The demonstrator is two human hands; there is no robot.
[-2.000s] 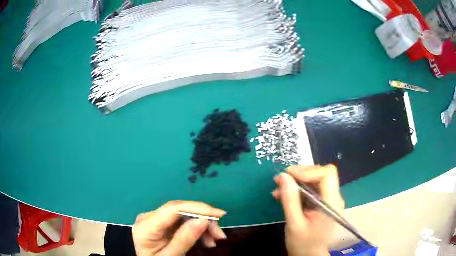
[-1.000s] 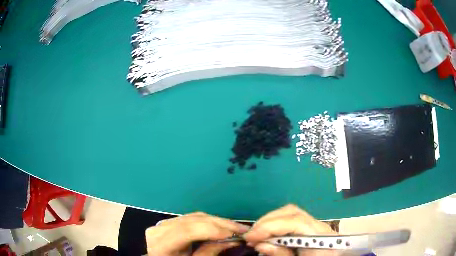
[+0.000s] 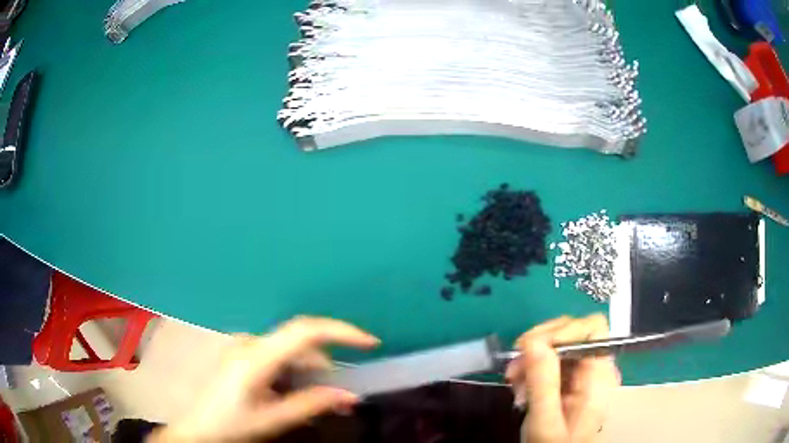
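A silver mesh watch band [image 3: 424, 367], blurred, extends near the table's front edge. Its right end meets the fingertips of my right hand [image 3: 567, 372]. My right hand holds the tweezers [image 3: 644, 339], which point left to the band's end. My left hand [image 3: 281, 381] is around the band's left part, thumb below and forefinger above, spread apart; whether any fingers grip it is hidden. A pile of small black pieces [image 3: 503, 235] and a pile of small silver pieces [image 3: 590, 255] lie beyond my hands, beside a glossy black pad [image 3: 696, 277].
A wide stack of silver bands [image 3: 458, 78] lies at the back, with another group [image 3: 138, 16] further left. A dark elongated object [image 3: 16, 130] is at the left edge. A red holder [image 3: 768, 73], white strip [image 3: 716, 50] and yellow tool [image 3: 765, 208] are right. A red stool [image 3: 91, 324] stands below.
The view has shifted left. My hands, close together a second ago, are now apart, with a length of band showing between them. The tweezers stay in my right hand.
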